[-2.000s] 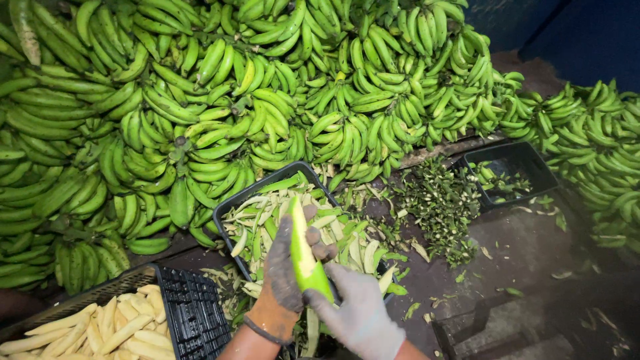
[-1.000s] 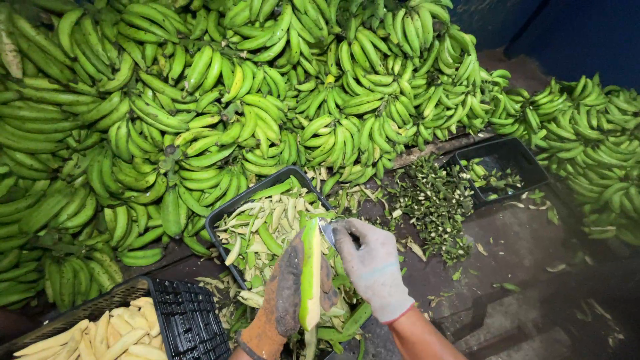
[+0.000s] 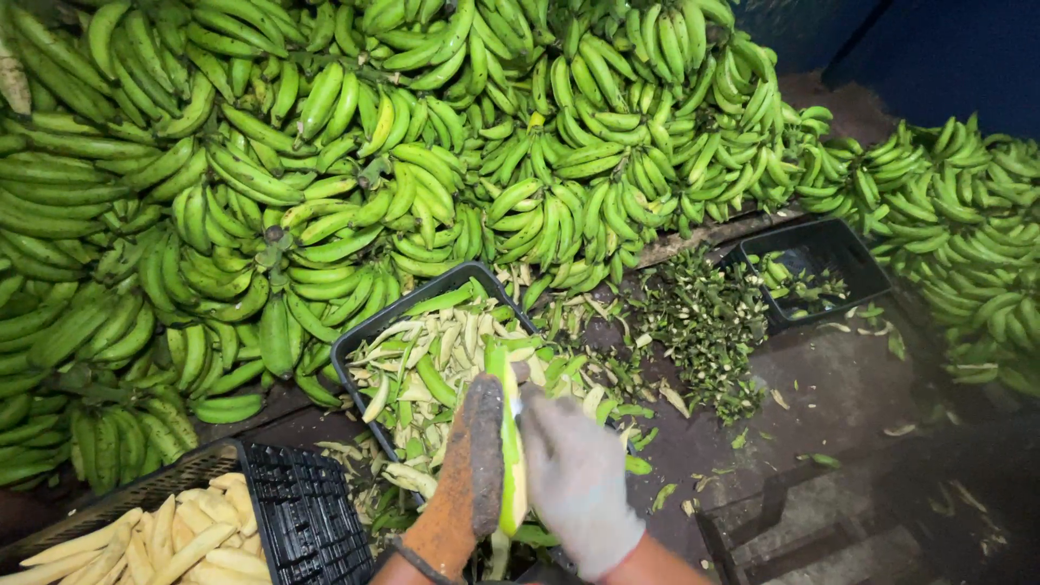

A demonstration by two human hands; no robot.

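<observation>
My left hand, in an orange glove with a dark palm, holds a partly peeled green plantain upright over a black crate full of peels. Pale flesh shows along the plantain's right side, and green skin remains on the rest. Against that right side is my right hand, in a whitish glove, its fingers curled around a small tool that is mostly hidden and blurred. Peeled plantains fill a black slatted crate at the lower left.
Bunches of green plantains are heaped across the back and left, with more at the right. A pile of dark trimmings lies on the floor beside a black crate holding some scraps. A dark frame stands at the lower right.
Two seconds ago the plantain was tilted between both hands; now it stands more upright. Since one second ago, my right hand has moved from its upper end down along its right side.
</observation>
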